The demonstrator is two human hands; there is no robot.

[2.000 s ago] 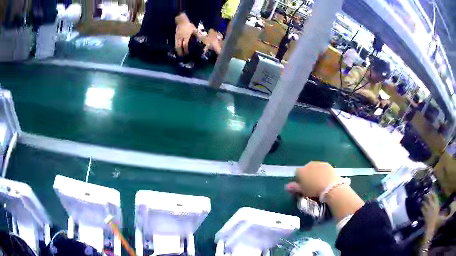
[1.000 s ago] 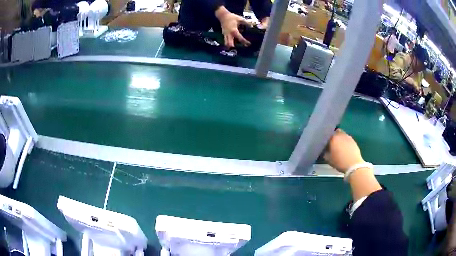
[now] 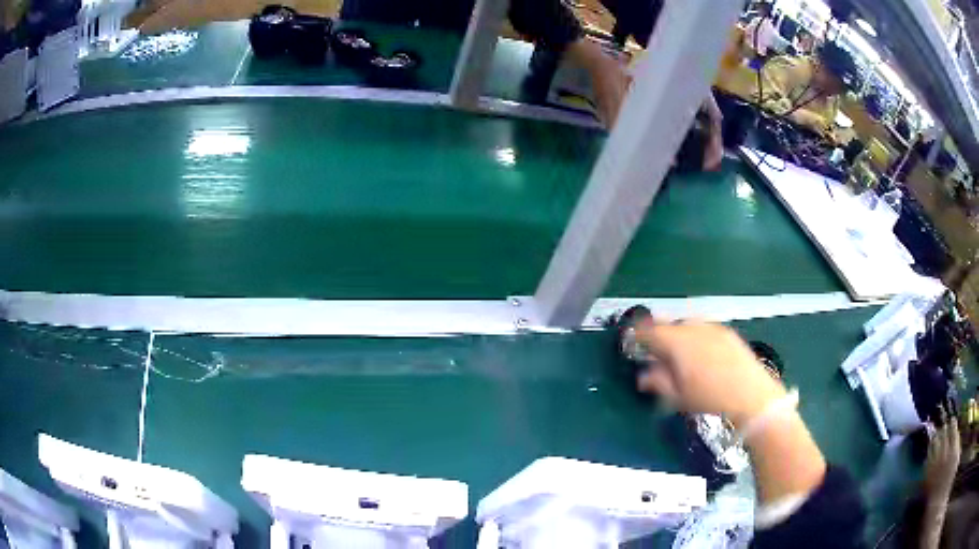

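Observation:
My right hand (image 3: 703, 370), with a pale bracelet at the wrist and a dark sleeve, reaches in from the lower right. It is blurred. Its fingers are closed on a small black rounded part (image 3: 633, 330), likely a camera head, just above the bench beside the metal rail. My left hand is out of the picture. White housings with flat brackets (image 3: 368, 502) stand in a row along the bottom edge, their lower parts cut off.
A slanted metal post (image 3: 623, 182) rises from the pale rail (image 3: 258, 314). Black parts lie beneath my wrist by a whitish tangled heap (image 3: 721, 522). A white unit (image 3: 891, 365) and another person's hand (image 3: 941, 466) are at right. Across the belt, a person's arm (image 3: 601, 80) reaches behind the post.
The view has shifted. My right hand has come back from behind the post to the near side of the rail, with the black part now visible in it. The person opposite has reached towards the right.

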